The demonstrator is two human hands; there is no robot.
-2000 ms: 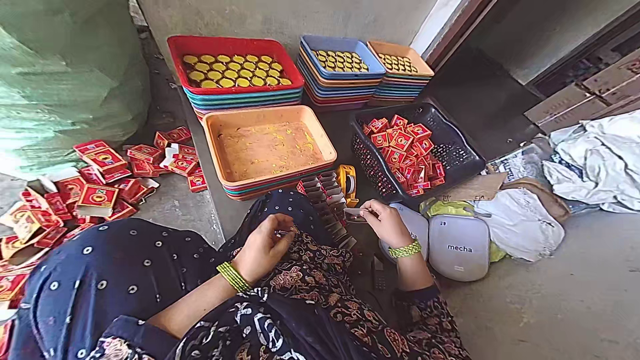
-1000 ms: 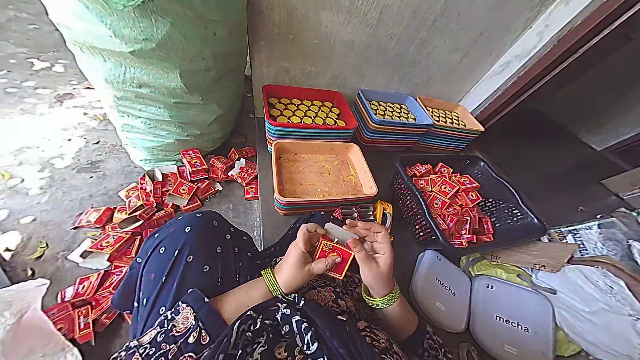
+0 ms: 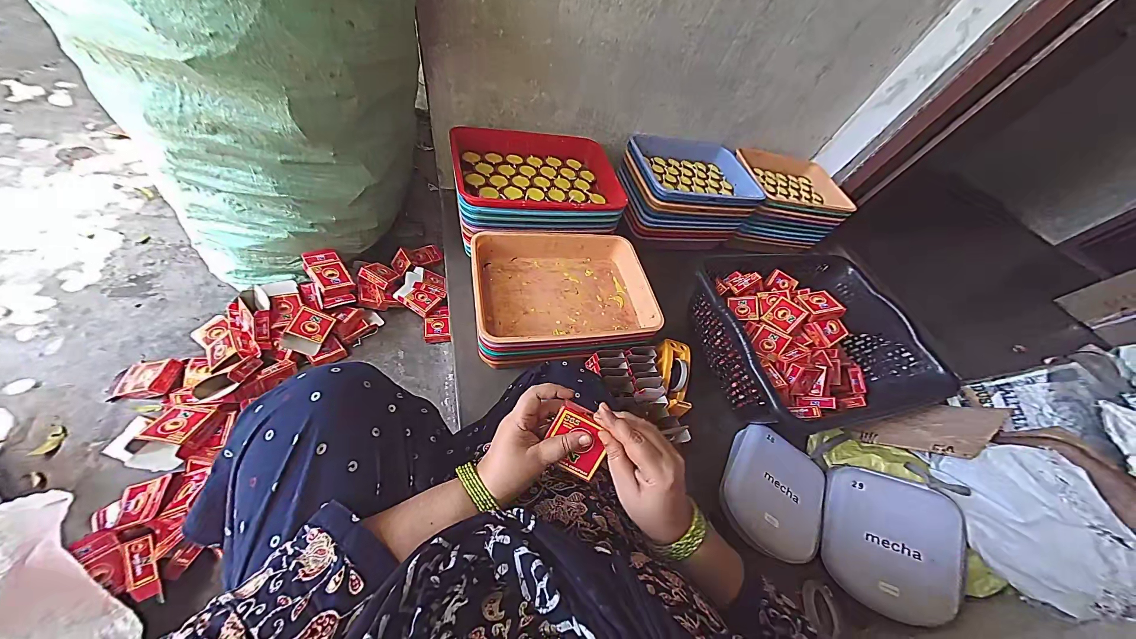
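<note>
A small red and yellow cardboard box (image 3: 577,442) is held over my lap, its printed face up. My left hand (image 3: 525,448) grips its left side, thumb on the face. The fingertips of my right hand (image 3: 646,475) touch its upper right edge; whether they pinch it is hard to tell. Just beyond my hands, several small open boxes (image 3: 635,373) stand in rows beside a yellow tape dispenser (image 3: 676,377). An orange tray (image 3: 568,333) with yellow residue tops a stack in front of me. To its right, a black plastic basket (image 3: 905,390) holds many red boxes (image 3: 790,324).
Stacked trays, the top ones red (image 3: 541,142), blue (image 3: 697,146) and orange (image 3: 794,164), hold yellow-topped round pieces along the wall. Loose red boxes (image 3: 257,337) lie by a large green sack (image 3: 266,133). Two grey cases (image 3: 892,541), cardboard (image 3: 932,429) and white plastic sheeting (image 3: 1038,524) lie right.
Two seconds ago my hands were apart; now they are together at a red box. The pale piece seen above the box one second ago no longer shows. The view has swung left.
</note>
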